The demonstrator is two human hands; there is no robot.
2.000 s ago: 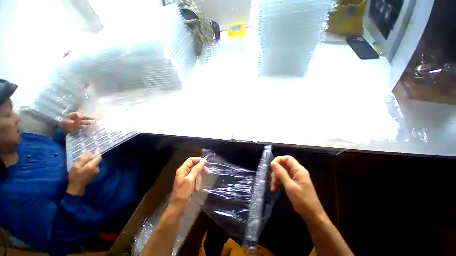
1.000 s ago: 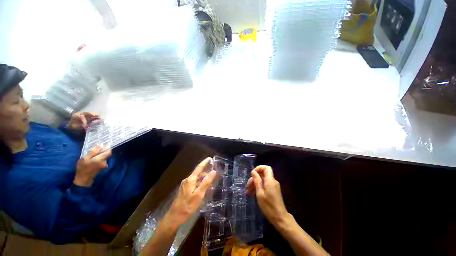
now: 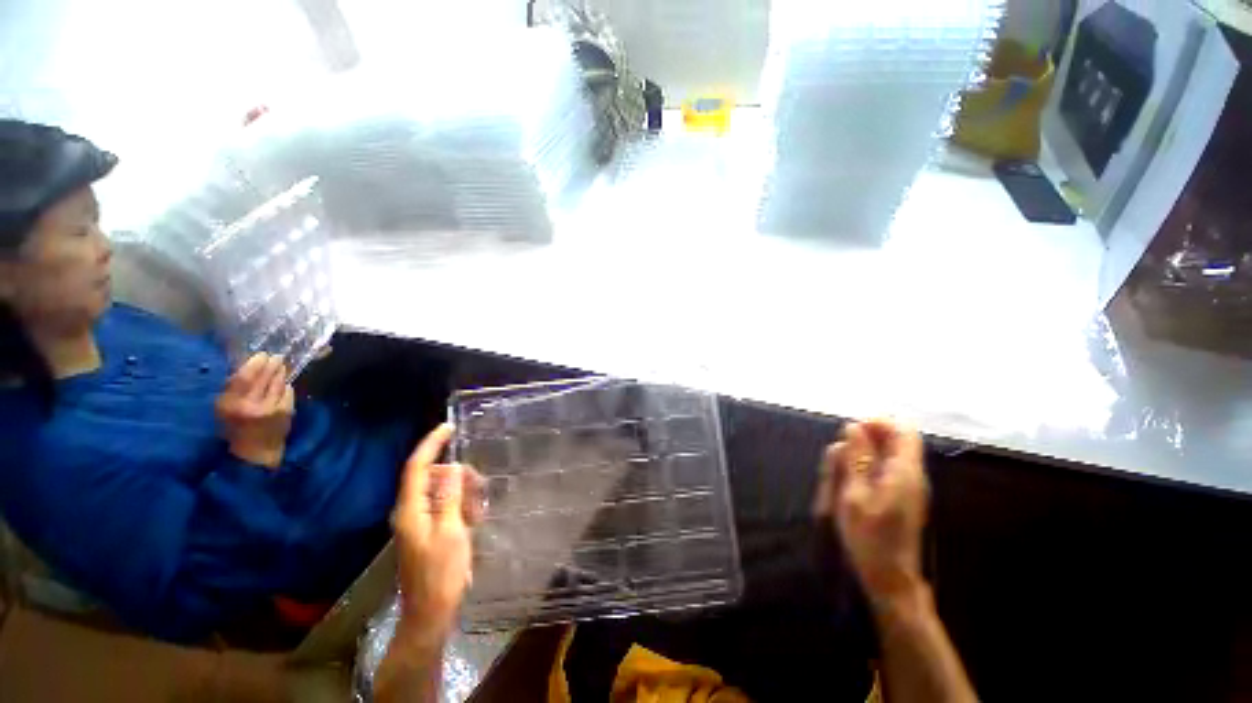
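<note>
A clear compartment tray (image 3: 597, 501) with a grid of square pockets is held over my lap, its broad face towards me and its far edge near the table's front edge. My left hand (image 3: 437, 529) grips its left edge. My right hand (image 3: 879, 494) is off to the right of the tray, apart from it, blurred, with the fingers curled. Whether it holds any thin film cannot be told.
A co-worker in blue (image 3: 151, 467) holds a similar tray (image 3: 279, 275) at the left. On the table stand a tall tray stack (image 3: 851, 137), long tray stacks (image 3: 453, 151), a phone (image 3: 1033, 191) and a yellow object (image 3: 707, 113). Crumpled film (image 3: 460, 670) lies low left.
The tray has turned from narrow and folded-looking to broad and flat towards me. My right hand has moved right, away from it. The co-worker's tray is raised more upright.
</note>
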